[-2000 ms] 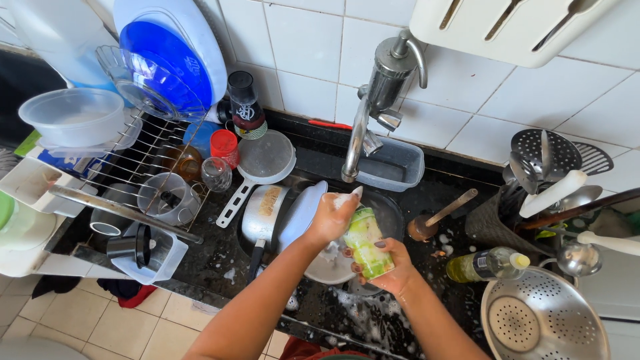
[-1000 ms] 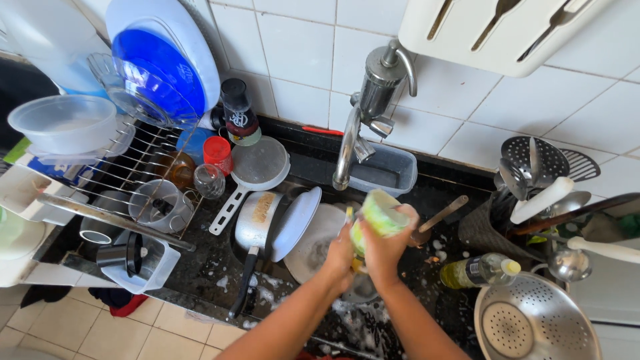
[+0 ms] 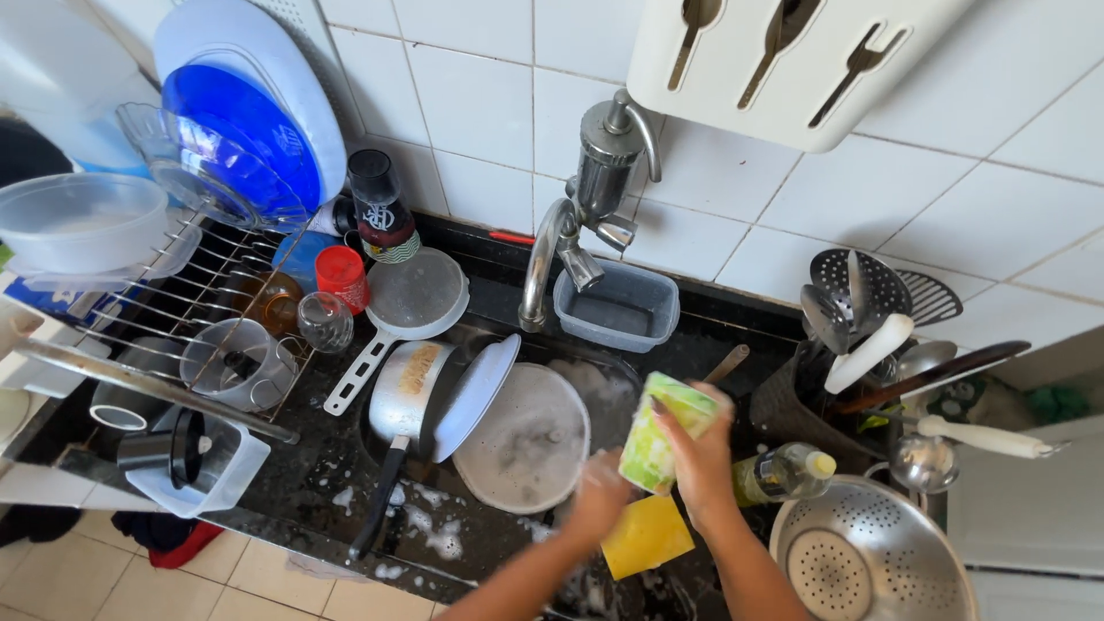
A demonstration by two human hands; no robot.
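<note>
My right hand (image 3: 703, 453) grips a green and white patterned container (image 3: 660, 427) with suds on it, above the right side of the sink. My left hand (image 3: 599, 492), blurred, is at the container's lower left; whether its fingers hold anything is unclear. A yellow cloth or sponge sheet (image 3: 647, 535) shows just below, between my forearms. Left of my hands, a round whitish lid or plate (image 3: 522, 440) with grey suds lies in the sink, beside a tilted white plate (image 3: 477, 398) and an aluminium saucepan (image 3: 410, 392) with a black handle.
A metal faucet (image 3: 539, 267) arches over the sink, with a plastic tub (image 3: 617, 310) behind. A wire dish rack (image 3: 155, 371) holds dishes at left. At right stand a detergent bottle (image 3: 780, 474), a steel colander (image 3: 871, 561) and a utensil holder (image 3: 793, 392) with several utensils.
The green container has turned in my hands and moved right, off the round whitish piece. The yellow sheet now shows broadly below my hands; one second ago only bits of yellow showed at my fingers.
</note>
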